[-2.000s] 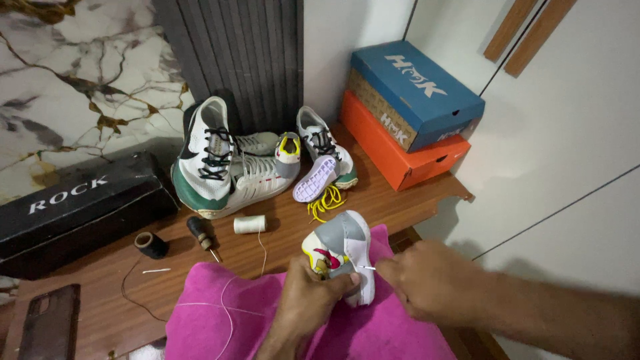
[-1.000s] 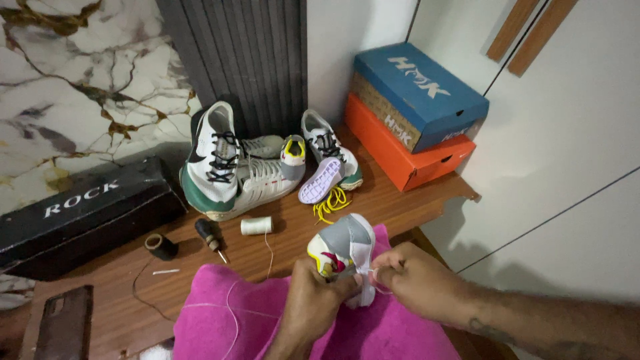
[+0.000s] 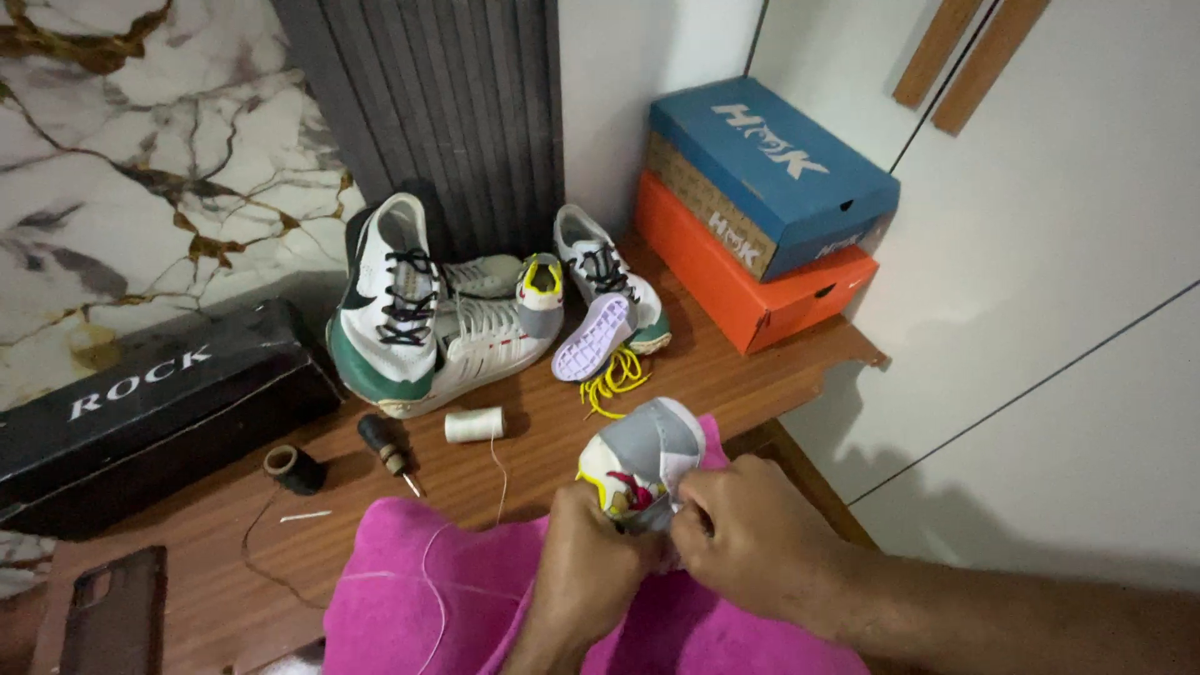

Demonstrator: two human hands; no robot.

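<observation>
A small grey and white shoe upper with yellow trim (image 3: 647,450) is held over a pink cloth (image 3: 431,600). My left hand (image 3: 595,553) grips its lower left side. My right hand (image 3: 750,534) is closed at its right edge, with the fingertips curled; what they pinch is hidden. White thread trails over the cloth. On the wooden table beyond lie a spool of white thread (image 3: 474,425), an awl with a dark handle (image 3: 384,445), a spool of dark thread (image 3: 293,469) and yellow laces (image 3: 614,380) beside a small lilac sole (image 3: 592,337).
White and green sneakers (image 3: 389,300) stand at the back with a white laced shoe (image 3: 487,356) and a small grey shoe (image 3: 541,305). A blue shoebox (image 3: 769,159) rests on an orange one (image 3: 750,291) at right. A black box (image 3: 159,412) and a phone case (image 3: 114,614) are at left.
My right hand has come back against the shoe's edge from slightly farther right, its fingers now more curled. My left hand keeps its grip on the shoe.
</observation>
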